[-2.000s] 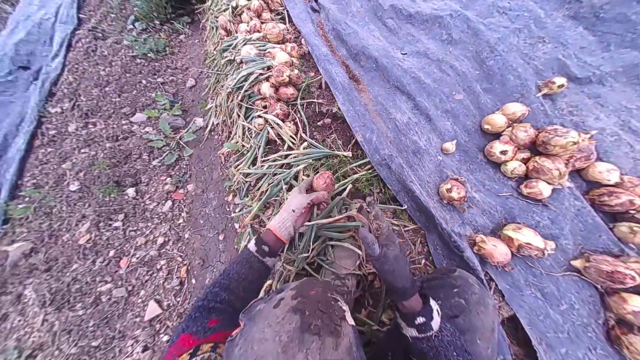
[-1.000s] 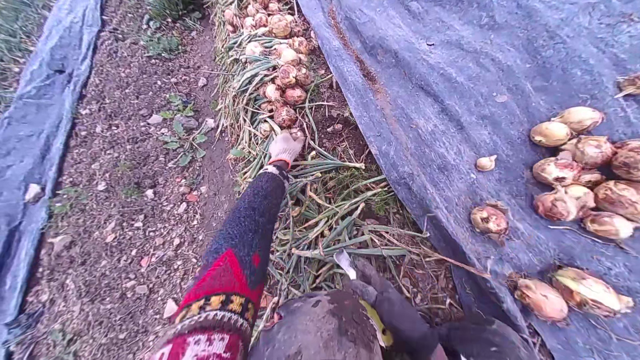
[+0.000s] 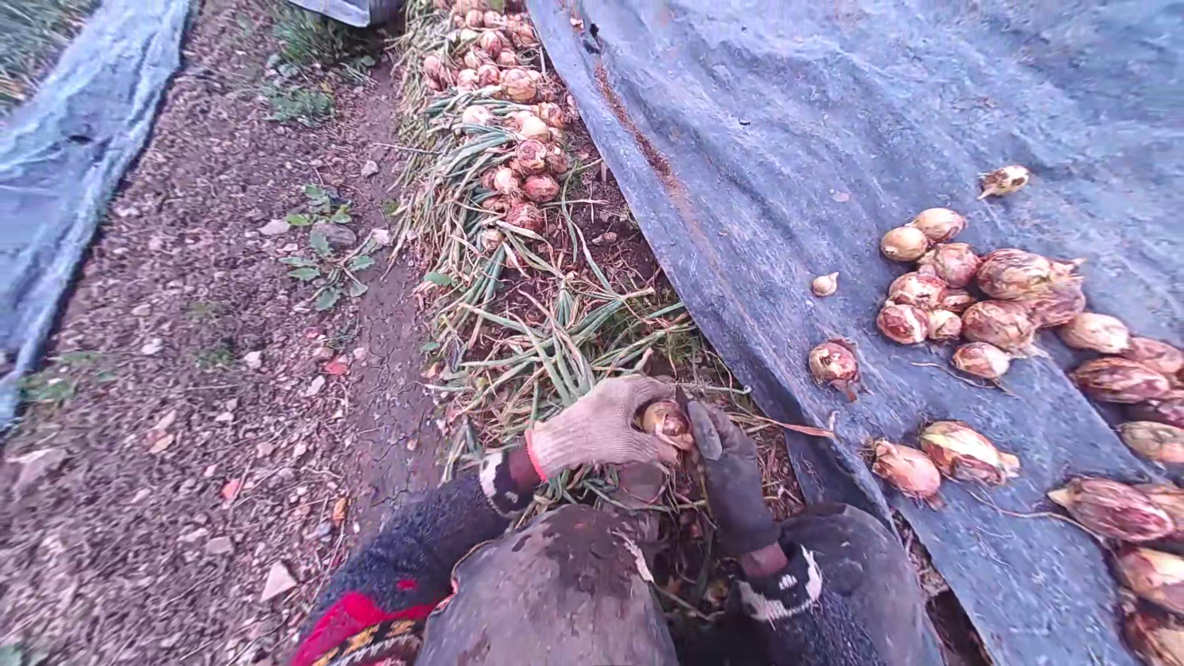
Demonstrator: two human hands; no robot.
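Note:
My left hand (image 3: 606, 427), in a pale knit glove, is closed around a reddish-brown onion (image 3: 667, 424) low in the middle of the view. My right hand (image 3: 731, 472), in a dark grey glove, meets the onion's right side. A thin dark object, perhaps a blade, shows at its fingertips, too unclear to name. Under and ahead of both hands lie cut green onion leaves (image 3: 555, 347). Farther up the row is a pile of onions (image 3: 527, 166) with their leaves attached.
A grey-blue fabric sheet (image 3: 758, 185) covers the right side, with several loose onions (image 3: 999, 324) on it. Stony bare soil (image 3: 231, 416) with small weeds (image 3: 324, 245) runs along the left, edged by another sheet (image 3: 83, 166). My knees are at the bottom.
A second ago my left hand reached forward to the onions in the row. It has come back toward me and now holds an onion beside my right hand.

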